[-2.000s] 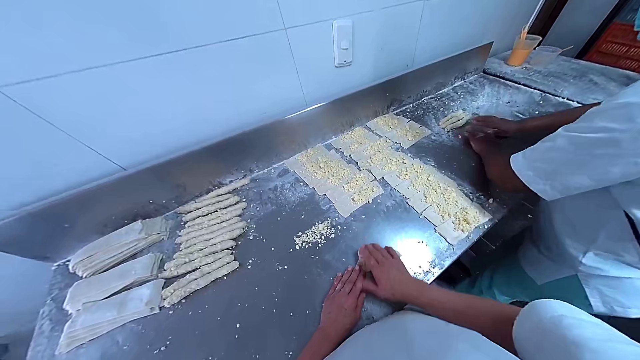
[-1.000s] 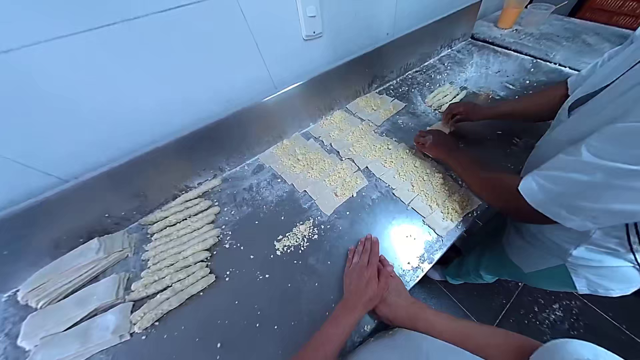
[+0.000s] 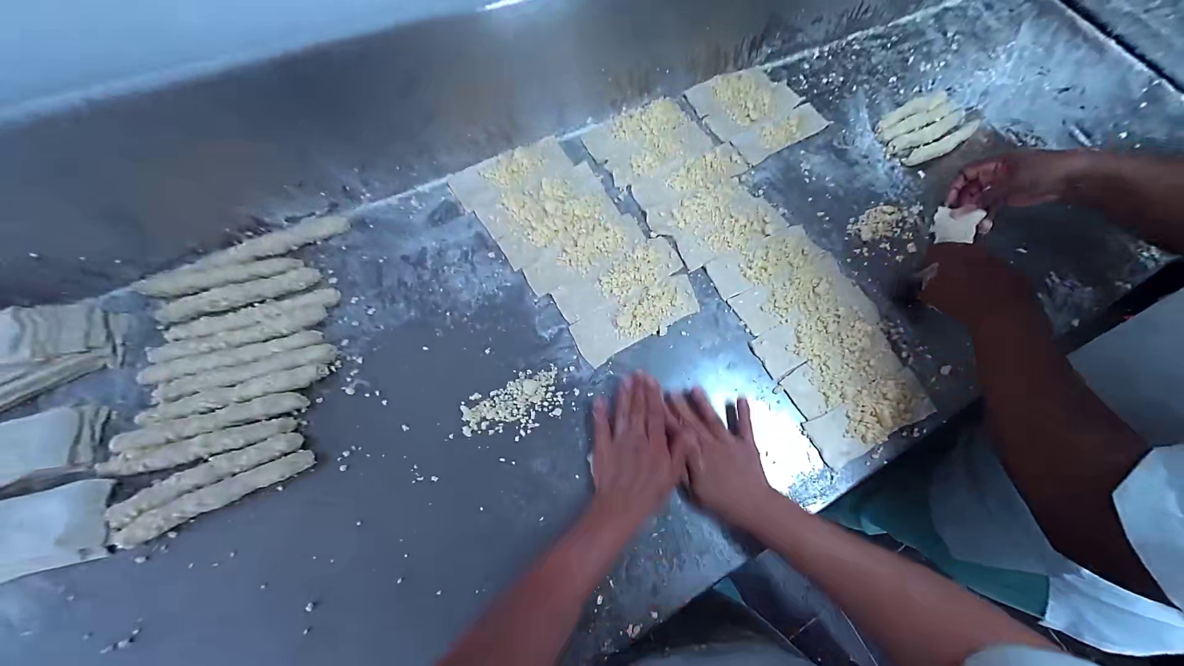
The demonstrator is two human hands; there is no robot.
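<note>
My left hand [image 3: 636, 444] and my right hand [image 3: 721, 453] lie flat, side by side and touching, palms down on the steel table [image 3: 416, 546]. Whether something lies under the palms is hidden. Just left of them is a small pile of cheese crumbs [image 3: 513, 402]. Beyond my hands lie overlapping dough sheets topped with crumbled cheese [image 3: 573, 240], with a second, longer group [image 3: 795, 296] to the right. At the left, several filled dough rolls [image 3: 231, 370] lie in a row.
Stacked dough sheets [image 3: 46, 527] stand at the far left. On the right a co-worker's hands [image 3: 999, 194] handle a small dough piece [image 3: 957, 225], near more crumbs [image 3: 883, 222] and a few finished rolls [image 3: 925, 128]. The steel backsplash [image 3: 277, 129] runs behind the table.
The co-worker's hands have come away from the rolls at the far right and now handle a dough piece. My hands stay together on the table. The view has tilted downward.
</note>
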